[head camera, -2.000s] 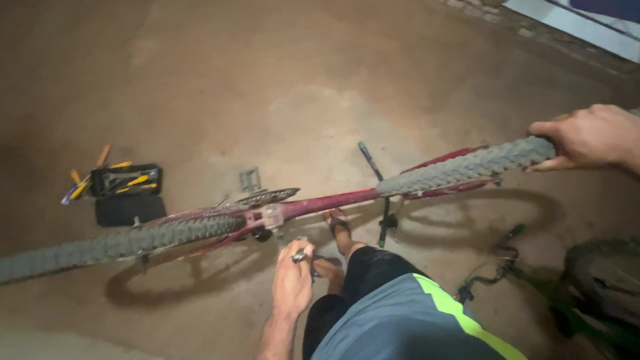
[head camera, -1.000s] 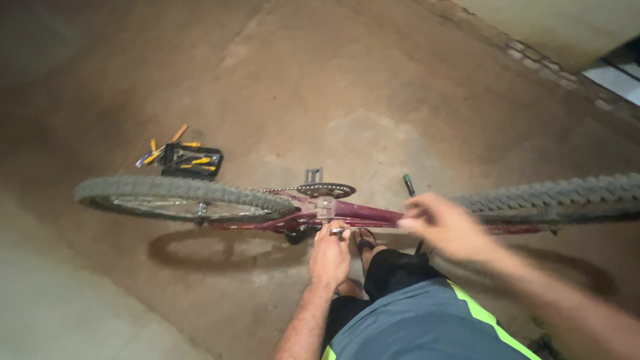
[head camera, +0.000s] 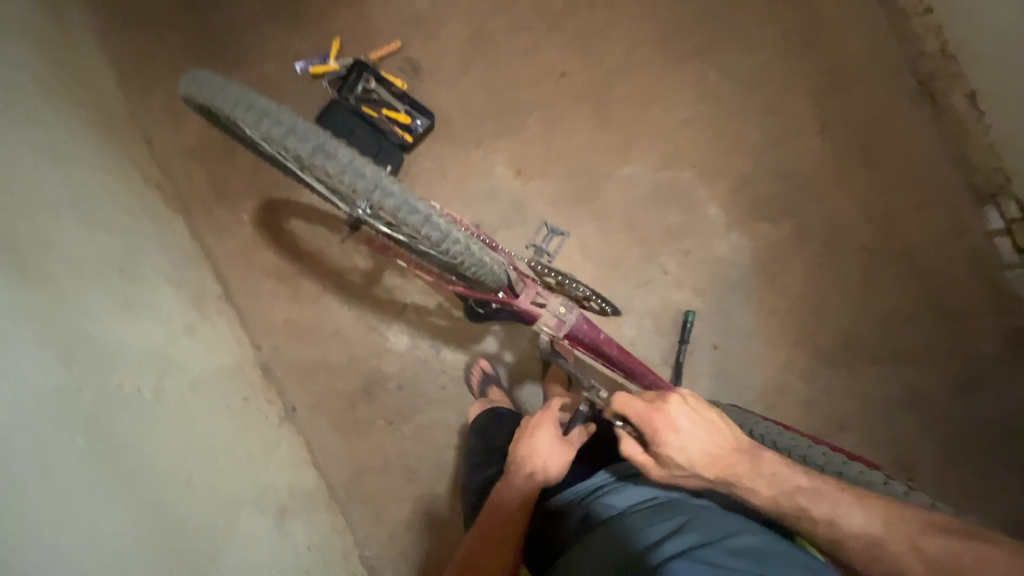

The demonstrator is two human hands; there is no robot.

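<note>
A bicycle with a dark red frame (head camera: 612,346) stands upside down, its knobby tyre (head camera: 352,176) reaching to the upper left. My left hand (head camera: 548,444) is closed around the near pedal (head camera: 578,418) at the end of the crank arm (head camera: 566,362). Just right of it, my right hand (head camera: 672,436) grips a small dark metal tool (head camera: 628,430), mostly covered by the fingers; its exact kind cannot be told. The chainring (head camera: 572,286) and the far pedal (head camera: 548,240) are on the other side of the frame.
An open black tool case (head camera: 388,104) with yellow-handled tools lies on the floor beyond the tyre, more tools beside it. A handlebar grip (head camera: 684,340) sticks out past the frame. The other tyre (head camera: 824,452) runs under my right forearm. A pale wall (head camera: 120,320) stands at left.
My right hand has come from the tyre at the right to beside my left hand. My left hand has moved from near the bottom bracket to the pedal. The view has turned.
</note>
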